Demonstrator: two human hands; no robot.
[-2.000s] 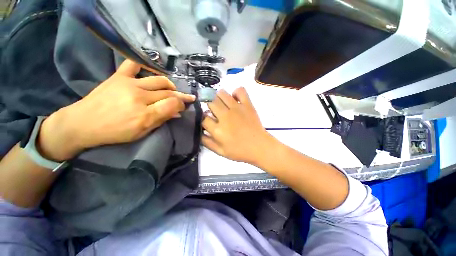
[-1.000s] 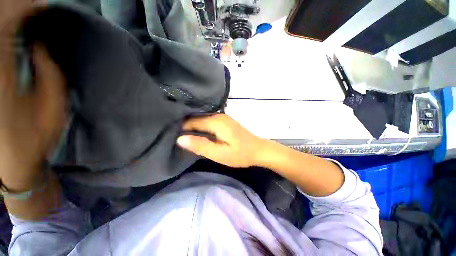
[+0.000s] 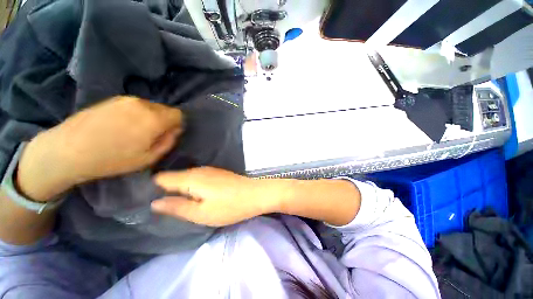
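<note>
The charcoal-black denim garment (image 3: 213,131) lies over the left of the table and the wearer's lap, with a short pale-yellow stitch line near its right edge. My left hand (image 3: 125,137) is over the garment, slightly blurred, with its fingers curled; whether it grips cloth is unclear. My right hand (image 3: 204,195) lies just to its lower right, thumb and fingers apart at a paler part of the cloth; whether it pinches the cloth is unclear. The sewing machine head (image 3: 234,23) is above, with the presser foot area beside the garment's upper right edge.
A dark rectangle (image 3: 374,20) is strapped to the machine arm with white bands. Slim black snips (image 3: 386,76) and dark fabric scraps (image 3: 429,114) lie at right by the control panel (image 3: 490,108). A blue crate (image 3: 456,190) and dark garments (image 3: 485,251) are below the table.
The garment has moved from under the needle area to the left and been turned or spread. Both hands have left the presser foot; my right hand has moved left and down.
</note>
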